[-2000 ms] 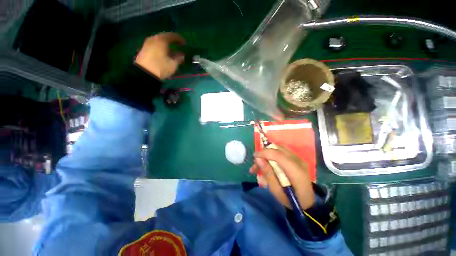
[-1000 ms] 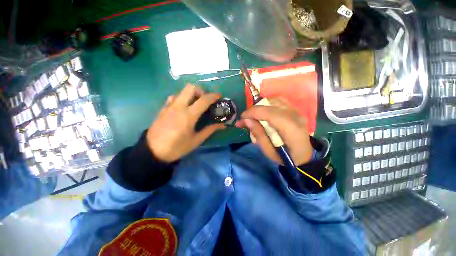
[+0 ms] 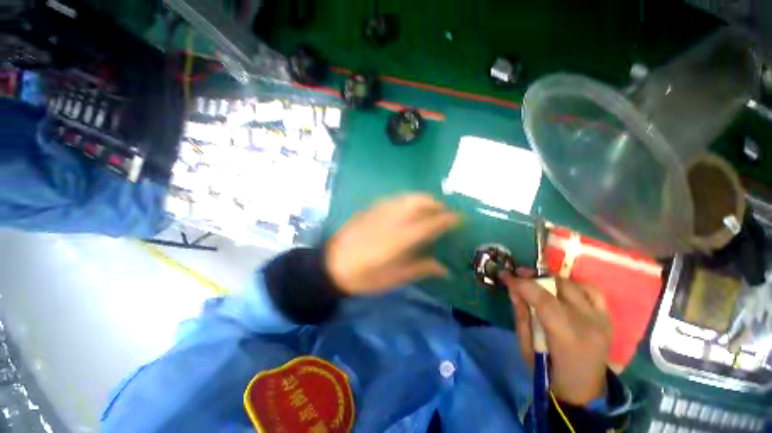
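Note:
A round black housing point(image 3: 493, 265) with shiny parts inside sits on the green mat in front of me. My right hand point(image 3: 565, 326) is shut on the soldering iron point(image 3: 541, 337), its tip pointing up beside the red pad point(image 3: 606, 292). The fingertips of my right hand are at the housing's right edge; whether they touch it I cannot tell. My left hand point(image 3: 394, 245) is to the left of the housing, blurred, with fingers apart and nothing seen in it. The tweezers point(image 3: 492, 215) lie below the white sheet point(image 3: 493, 174).
A tray of loose silvery-white blocks point(image 3: 258, 161) is at the left. More round housings point(image 3: 405, 125) lie behind. The clear extractor funnel point(image 3: 606, 161), brown tub point(image 3: 713, 203) and metal tray point(image 3: 677, 364) with a sponge point(image 3: 711, 299) are at the right. Another blue sleeve point(image 3: 76, 186) is far left.
My left hand has moved left, away from the housing it was around. The view has swung left, so the bench things sit further right. The iron stays in my right hand.

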